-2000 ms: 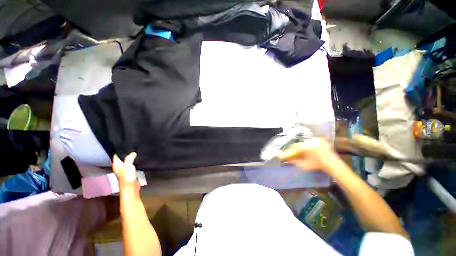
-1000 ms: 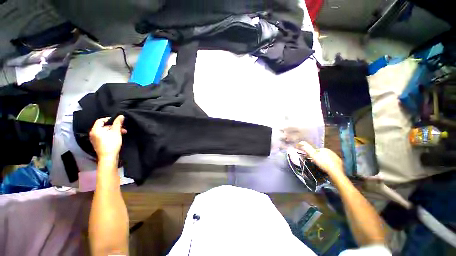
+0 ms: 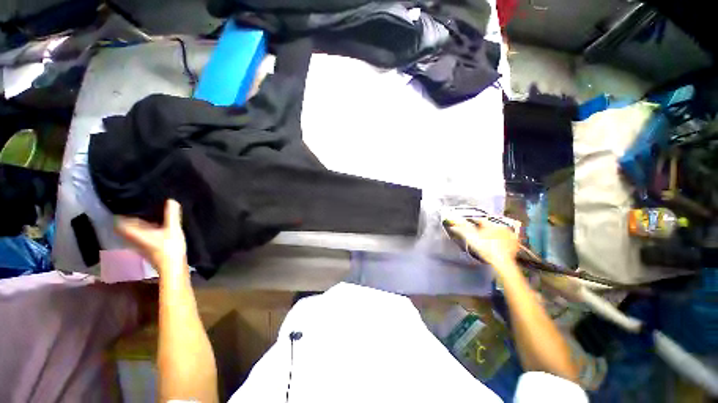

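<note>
A dark jacket (image 3: 228, 169) lies bunched on the white pressing table, with its sleeve (image 3: 354, 202) stretched flat to the right. My left hand (image 3: 157, 236) is at the jacket's lower left, fingers apart and thumb up; it grips no cloth that I can see. My right hand (image 3: 488, 238) is closed on the handle of the steam iron (image 3: 476, 214), just right of the sleeve's end. The iron is blurred and partly hidden by the hand.
A blue box (image 3: 232, 67) lies behind the jacket. More dark garments (image 3: 378, 31) are heaped at the back. A black phone-like rectangle (image 3: 85, 240) and a pink card (image 3: 122, 266) lie at front left. A pale hose (image 3: 606, 307) trails right, near beige cloth (image 3: 606, 197).
The jacket body has been folded back off the blue box and bunched at left. My left hand has let go of the cloth. The iron has moved off the sleeve to the right.
</note>
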